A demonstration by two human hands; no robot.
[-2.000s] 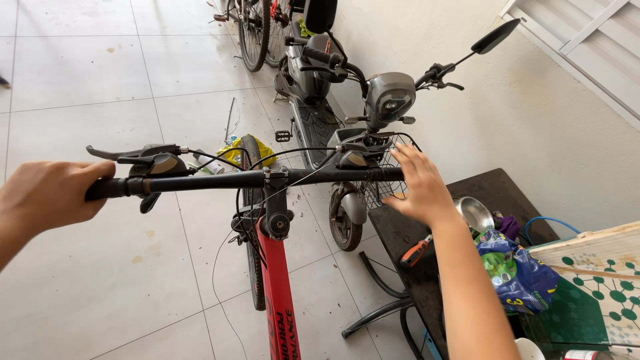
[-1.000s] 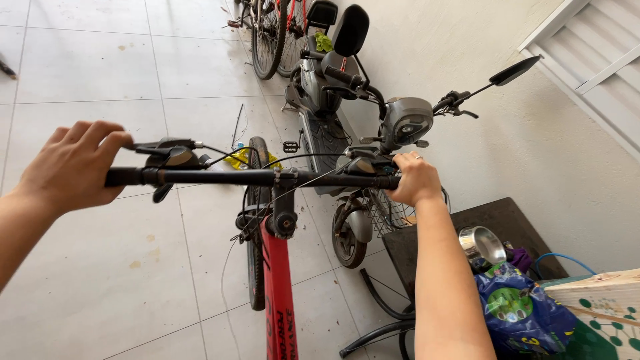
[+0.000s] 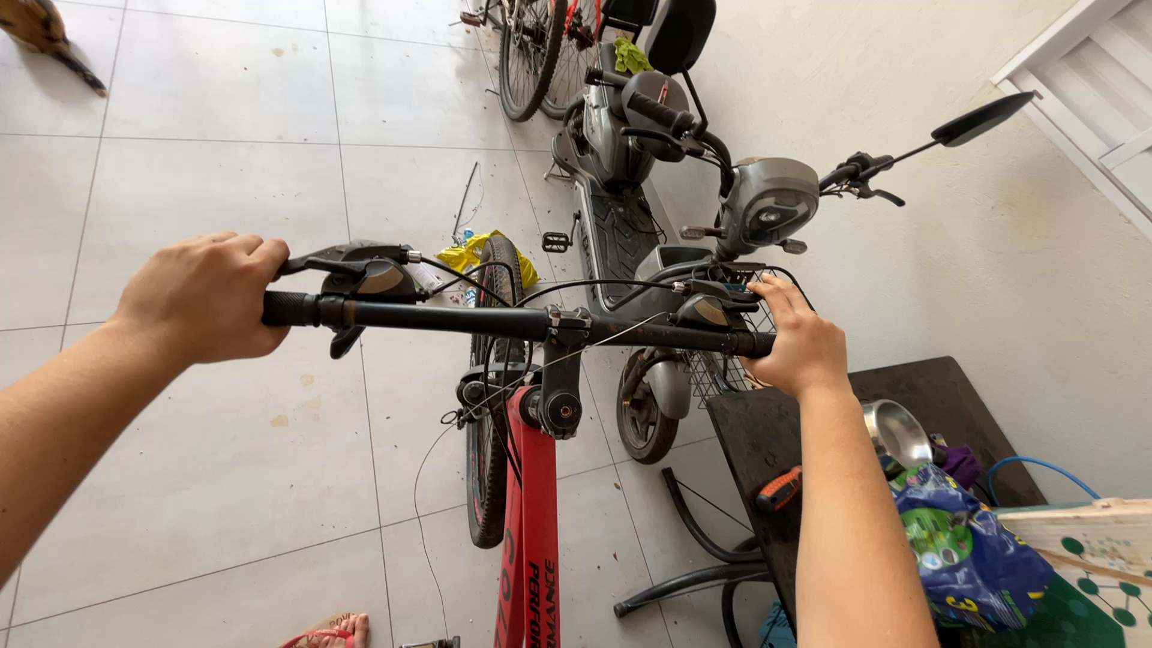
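Note:
A red bicycle frame (image 3: 538, 531) with a black handlebar (image 3: 450, 318) runs up the middle of the head view. My left hand (image 3: 202, 297) is closed round the left grip, its fingers by the left brake lever (image 3: 328, 261). At the other end my right hand (image 3: 796, 337) holds the right grip, with fingers extended over the right brake lever area. The black stem (image 3: 565, 387) clamps the bar at its centre. A loose thin cable (image 3: 418, 504) hangs down beside the frame. The front wheel (image 3: 489, 450) stands below the bar, partly hidden.
A grey electric scooter (image 3: 769, 202) with a wire basket stands ahead by the wall. Another bicycle's wheel (image 3: 531, 63) is behind it. On the right, a dark table (image 3: 945, 396) holds a metal pan (image 3: 897, 432), an orange-handled tool (image 3: 779, 489) and a blue bag (image 3: 972, 549). An animal (image 3: 45, 40) is at top left.
My right hand, open over the right end of the bar two seconds ago, has closed round the grip. An animal's hind part has come further into view at top left.

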